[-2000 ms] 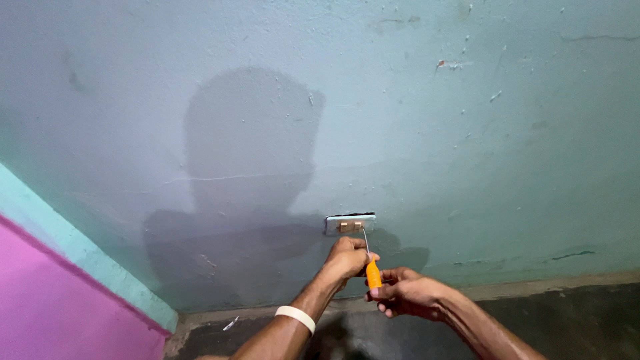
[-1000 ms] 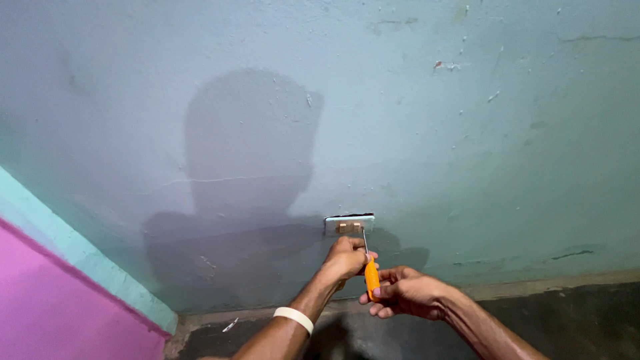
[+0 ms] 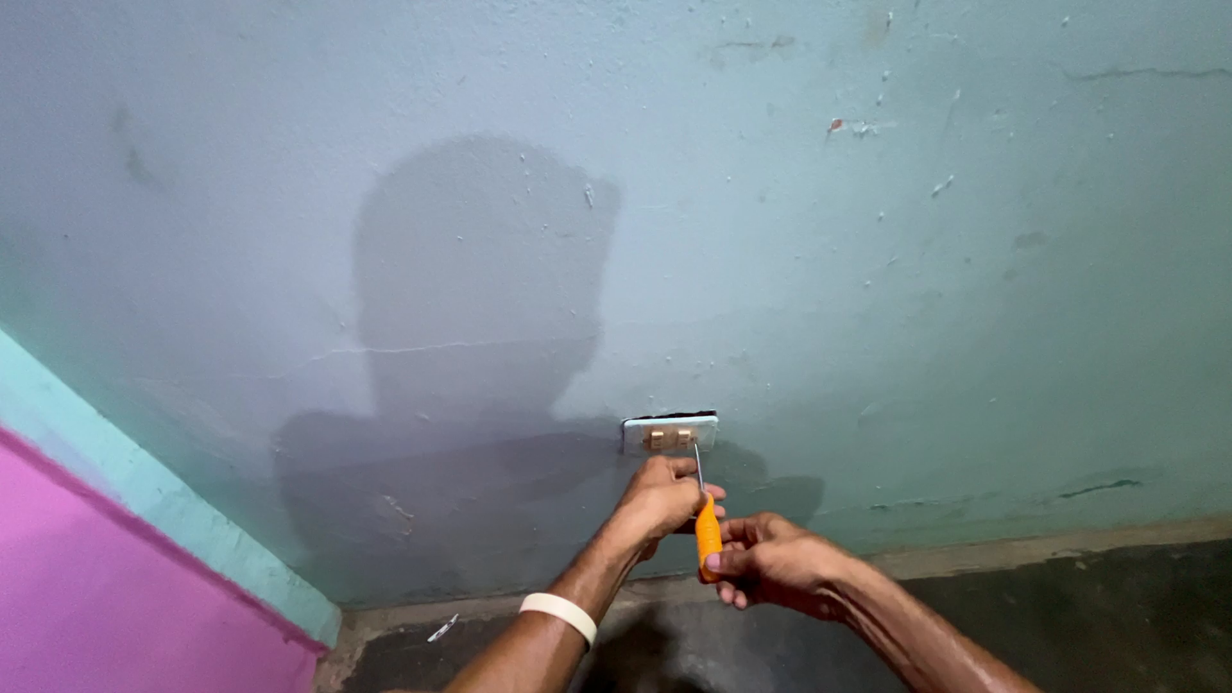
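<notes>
An outlet plate [image 3: 671, 435] with two tan inserts sits low in the wall, a dark gap along its top edge. My right hand [image 3: 775, 560] grips the orange handle of a screwdriver [image 3: 709, 544]. The metal shaft points up, its tip at the right part of the plate. My left hand [image 3: 669, 496] is just below the plate, its fingers bent beside the shaft; whether they pinch the shaft or the plate is hard to see. A pale band is around my left wrist.
The blue-green painted wall [image 3: 770, 269] has cracks and chips, and my shadow falls on it. A pink and turquoise surface [image 3: 125, 568] stands at the left. Below runs the dark floor [image 3: 1088, 616], with a small whitish item [image 3: 443, 628] lying on it.
</notes>
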